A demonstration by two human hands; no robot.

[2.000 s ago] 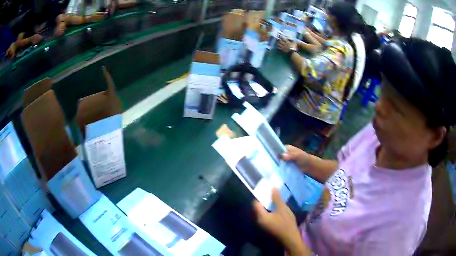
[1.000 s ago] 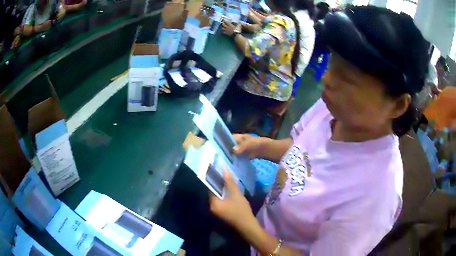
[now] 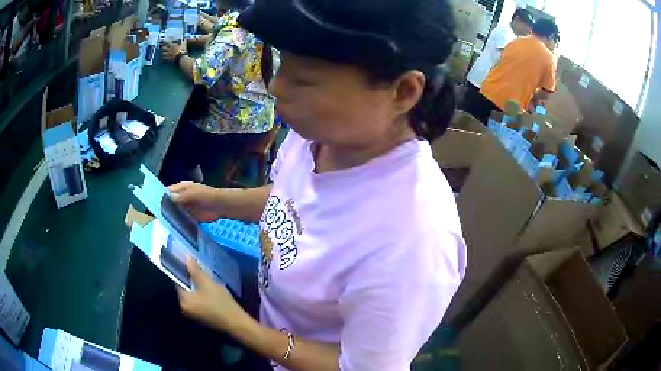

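Neither of my hands is in the picture. Nearest in front of me, at the bottom left, printed flat carton blanks (image 3: 80,355) lie on the dark green bench, cut off by the picture's edge. A neighbour in a pink shirt holds a blue and white folding carton (image 3: 177,243) in both hands, its dark cylinder print showing. An open-top carton (image 3: 65,168) stands upright on the bench at the left, with brown flaps raised.
A black ring-shaped item (image 3: 119,134) lies on the bench (image 3: 94,239). More open-top cartons (image 3: 92,76) stand behind it. A blue plastic basket (image 3: 235,235) is beside the neighbour. Large shipping cartons (image 3: 500,210) stand at the right, one filled with blue boxes. Other people are farther back.
The view has swung right, so the bench and cartons have shifted left and the large shipping cartons have come into view. The neighbour still holds the folding carton.
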